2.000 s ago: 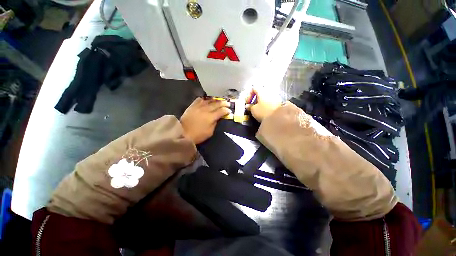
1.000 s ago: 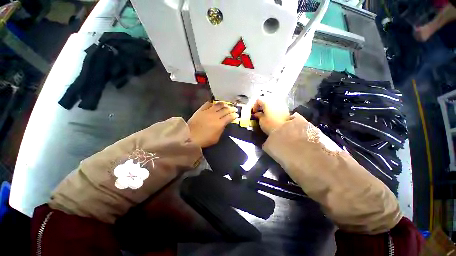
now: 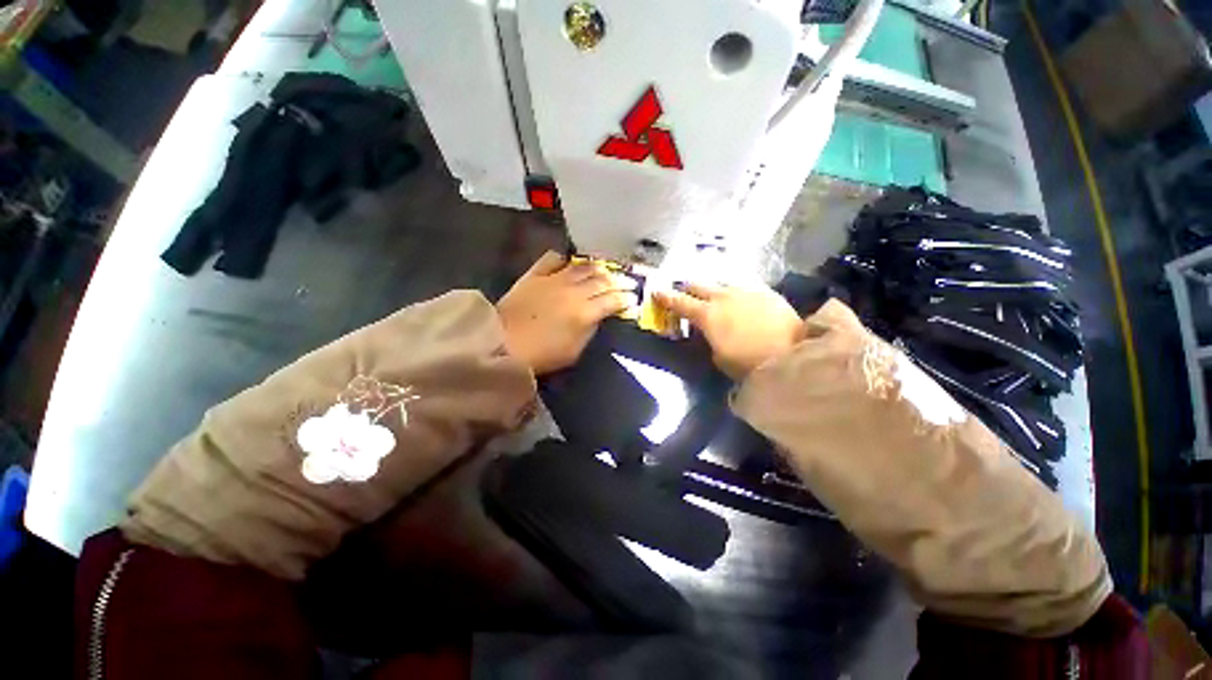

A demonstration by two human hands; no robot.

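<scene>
My left hand point(image 3: 565, 312) lies at the left of the needle area, fingertips on the yellow guide plate point(image 3: 654, 316) under the sewing machine head point(image 3: 638, 199). My right hand point(image 3: 734, 323) is at the plate's right side, fingers bent down onto it. Small dark material shows between the fingertips; the fingers hide most of it, so I cannot tell if either hand grips it. Black fabric pieces point(image 3: 618, 511) lie spread on the table in front of the plate. A zipper point(image 3: 758, 494) with a bright line lies to their right.
A big zipper bundle point(image 3: 977, 299) is heaped at the right of the machine. A black pile point(image 3: 299, 166) lies at the left on the grey table point(image 3: 120, 359). Metal rails point(image 3: 904, 96) over green panels are behind the head. A yellow aisle line runs at far right.
My right hand has shifted slightly right and its fingers now reach over the yellow plate from the side. My left hand stays at the plate. The view has shifted a little.
</scene>
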